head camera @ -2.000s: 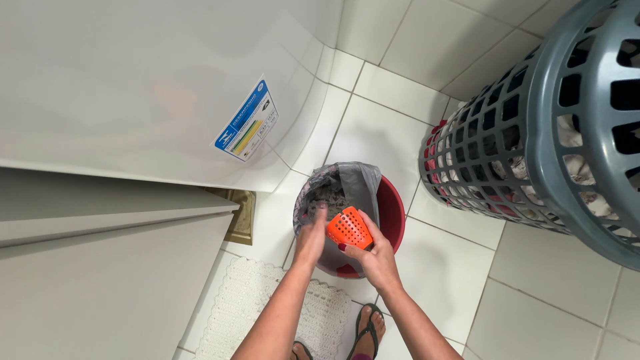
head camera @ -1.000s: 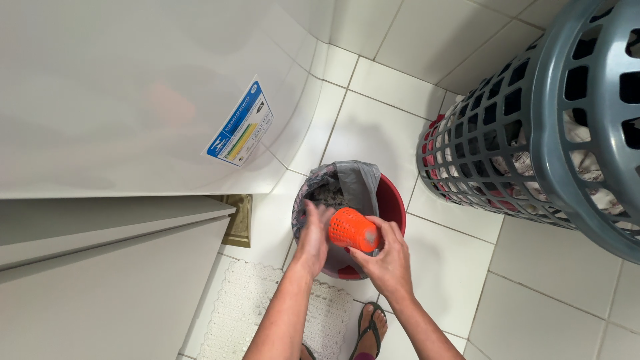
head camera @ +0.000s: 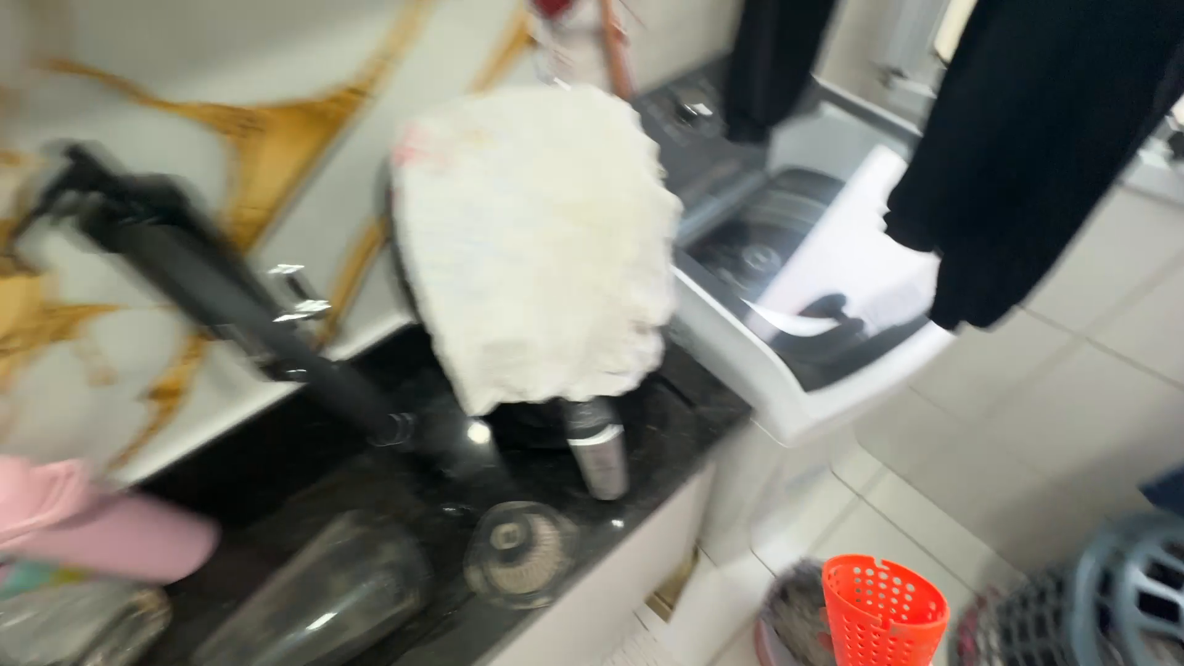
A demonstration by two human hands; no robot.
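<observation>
An orange perforated plastic cup (head camera: 886, 610) stands out at the bottom right, its open rim facing up. Behind it is the lined waste bin (head camera: 800, 615) with grey lint or dust inside. A small bit of skin shows between cup and bin, but neither hand can be made out, so what holds the cup is hidden. On the black stone counter lie a clear plastic container (head camera: 324, 592), a round clear part with a ribbed centre (head camera: 521, 555) and a dark and silver cylinder (head camera: 599, 453). The view is blurred.
A white cloth (head camera: 546, 250) hangs over the counter. A top-loading washing machine (head camera: 786, 388) stands open beyond it, dark clothes (head camera: 1036, 139) hanging above. A grey laundry basket (head camera: 1110, 592) is at lower right, a pink bottle (head camera: 139, 536) at left, near a black appliance (head camera: 213, 268).
The view has swung up from the floor to the counter and washing machine. Both hands, earlier at the orange cup over the bin, are out of clear sight.
</observation>
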